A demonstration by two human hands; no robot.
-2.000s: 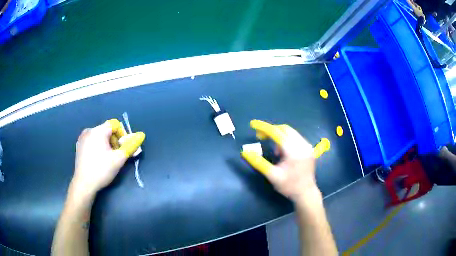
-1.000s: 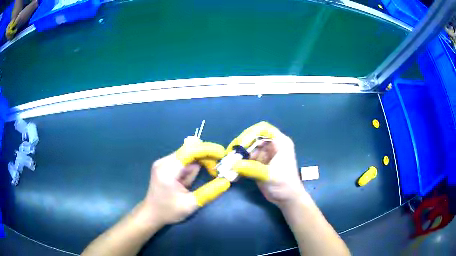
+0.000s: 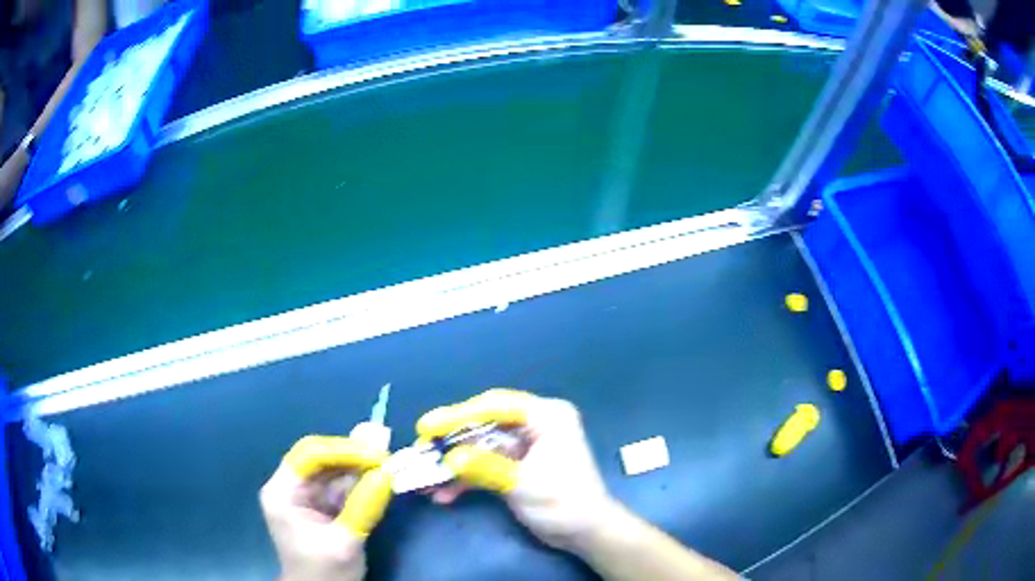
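My left hand (image 3: 329, 499), with yellow finger cots, pinches one end of a white wired module (image 3: 415, 469) low in the middle of the view. My right hand (image 3: 528, 460), also in yellow cots, grips its other end, where a dark part and pale leads show between the fingers. A pale lead (image 3: 380, 405) sticks up by my left fingertips; which piece it belongs to cannot be told. A separate white block (image 3: 645, 455) lies on the dark bench right of my right hand.
Yellow finger cots (image 3: 796, 430) lie at the bench's right. Translucent pieces (image 3: 51, 482) lie at the far left. A pale rail (image 3: 341, 322) separates the bench from the green conveyor (image 3: 454, 170). Blue bins (image 3: 908, 295) and a red stool (image 3: 1001, 454) are at right. A person's arm (image 3: 70, 80) is upper left.
Over two seconds, my hands came together around the module that lay mid-bench, and the white block near my right hand was left on the bench. The view has since shifted, showing more of the conveyor.
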